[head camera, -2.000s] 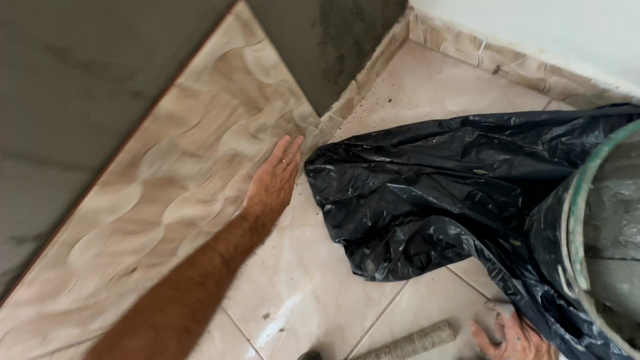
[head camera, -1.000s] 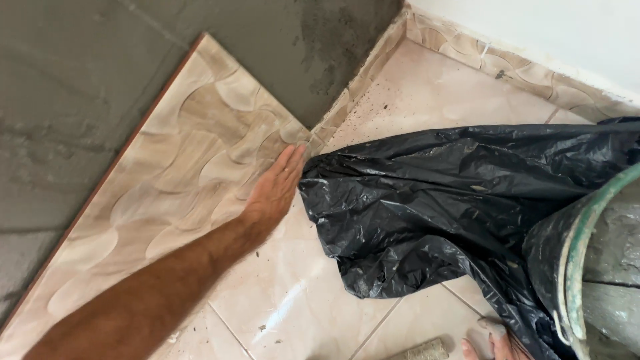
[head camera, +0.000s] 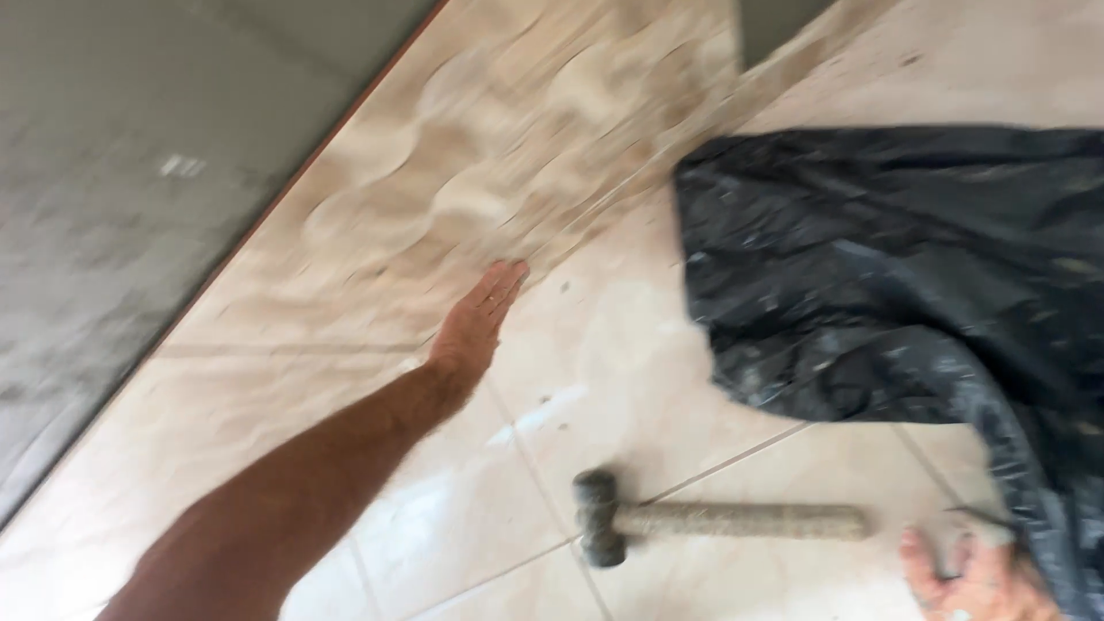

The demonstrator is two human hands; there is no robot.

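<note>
My left hand lies nearly flat, fingers extended, against the lower edge of a wave-patterned beige wall tile, where it meets the pale tiled floor. It grips nothing. At the bottom right, what appears to be my right hand rests on the floor with its fingers apart, partly cut off by the frame and beside a black plastic sheet. A mallet with a dark head and a light, worn handle lies on the floor between the hands, its handle end towards the right one.
Grey mortar or cement coats the wall beyond the tile's red-brown edge. The crumpled plastic sheet covers much of the floor at the right. A narrow patterned skirting strip runs towards the upper right. Small specks of debris lie on the floor.
My left hand has moved down and left along the tile's lower edge, away from the plastic sheet's tip. The view has shifted, showing the whole mallet and no longer the bucket.
</note>
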